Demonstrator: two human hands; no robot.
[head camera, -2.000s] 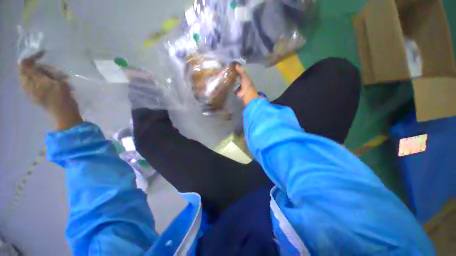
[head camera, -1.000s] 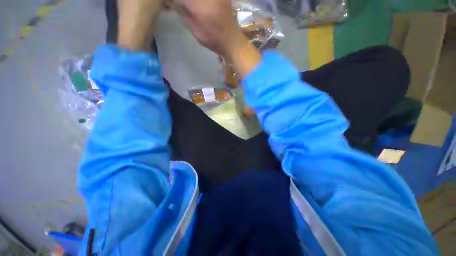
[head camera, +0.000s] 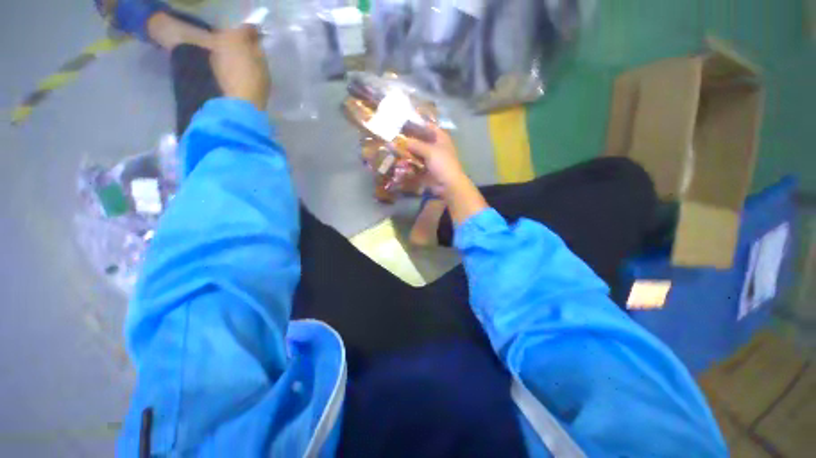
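Note:
My right hand (head camera: 436, 159) grips small bagged orange-brown parts (head camera: 391, 121) with a white label, above the floor between my legs. My left hand (head camera: 242, 64) is at the upper left, by my left shin; its fingers are at the edge of a clear poly bag (head camera: 295, 67). The view is blurred and I cannot tell if it grips the bag. A large pile of bagged grey-black parts (head camera: 465, 45) lies at the top centre. More orange-brown pieces show just below the held ones.
Bagged parts with a green sticker (head camera: 114, 199) lie left of my left leg. A pale yellow sheet (head camera: 389, 252) is between my legs. An open cardboard carton (head camera: 653, 125) stands at right, beside the blue platform (head camera: 689, 331) with a smartphone (head camera: 648, 294) and a white paper sheet (head camera: 763, 268).
My hands were together at the top a second ago and are now apart. My right hand has come down onto the orange-brown bagged parts. The view has shifted, showing more of the pile.

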